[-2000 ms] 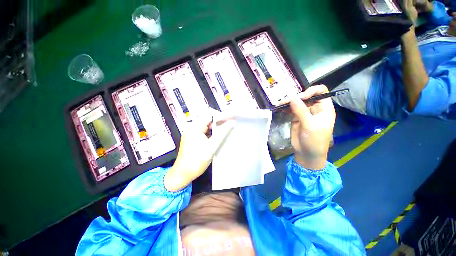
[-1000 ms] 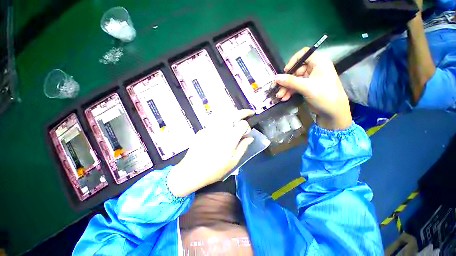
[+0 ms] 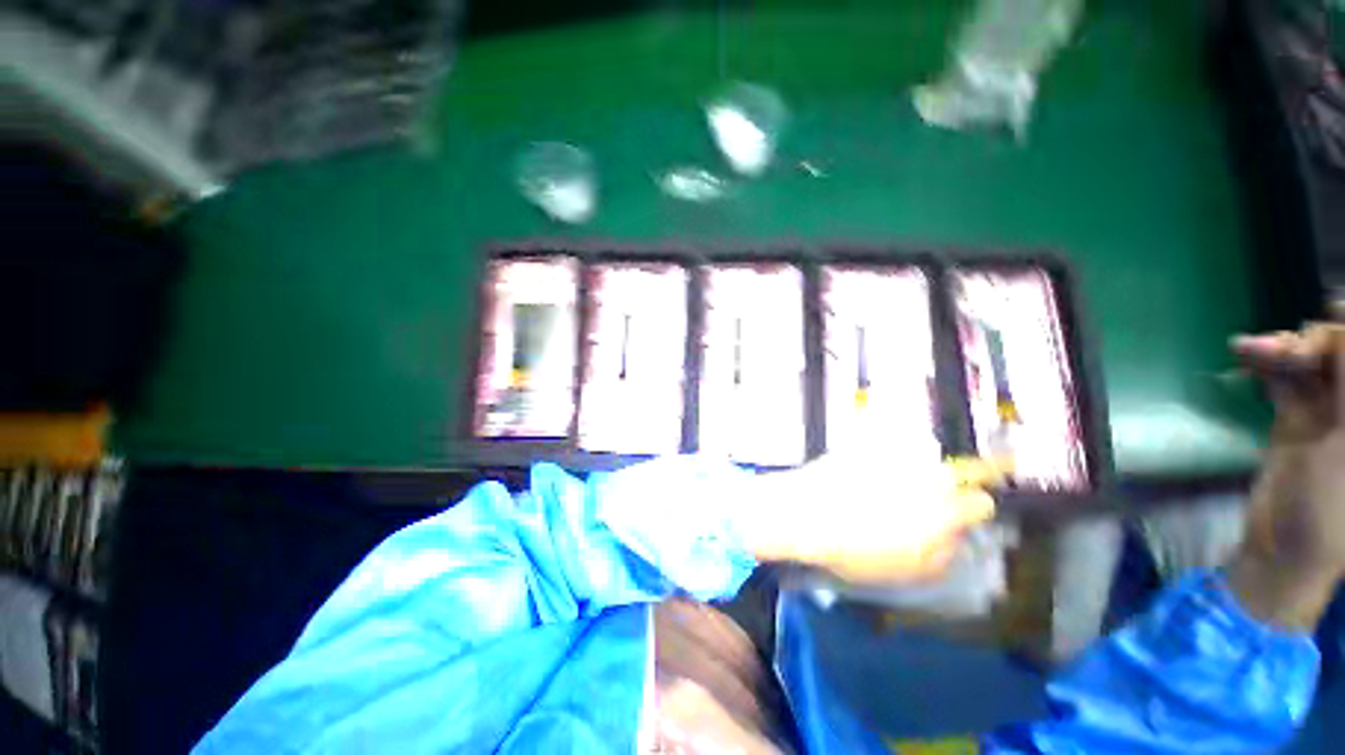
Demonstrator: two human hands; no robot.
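Note:
A black foam tray (image 3: 1095, 391) lies in front of me with several phone frames in a row, pink-edged with bright white centres. My left hand (image 3: 885, 516) is stretched over the tray's front edge, its fingertips at the lower end of the rightmost phone frame (image 3: 1033, 369). Something pale shows under this hand; blur hides whether the hand holds it. My right hand (image 3: 1298, 428) is at the far right, away from the tray, blurred and cut off by the picture's edge. I cannot make out tweezers in it.
Two clear cups (image 3: 745, 130) with whitish parts and a small loose pile (image 3: 693, 183) stand behind the tray on the green mat (image 3: 325, 325). A crumpled translucent bag (image 3: 1003, 67) lies at the back. A brownish box (image 3: 1040, 583) is below the tray edge.
The view has swung left, so the tray now looks level. My right hand has moved away from the rightmost frame to the far right. The white sheet is no longer clearly visible.

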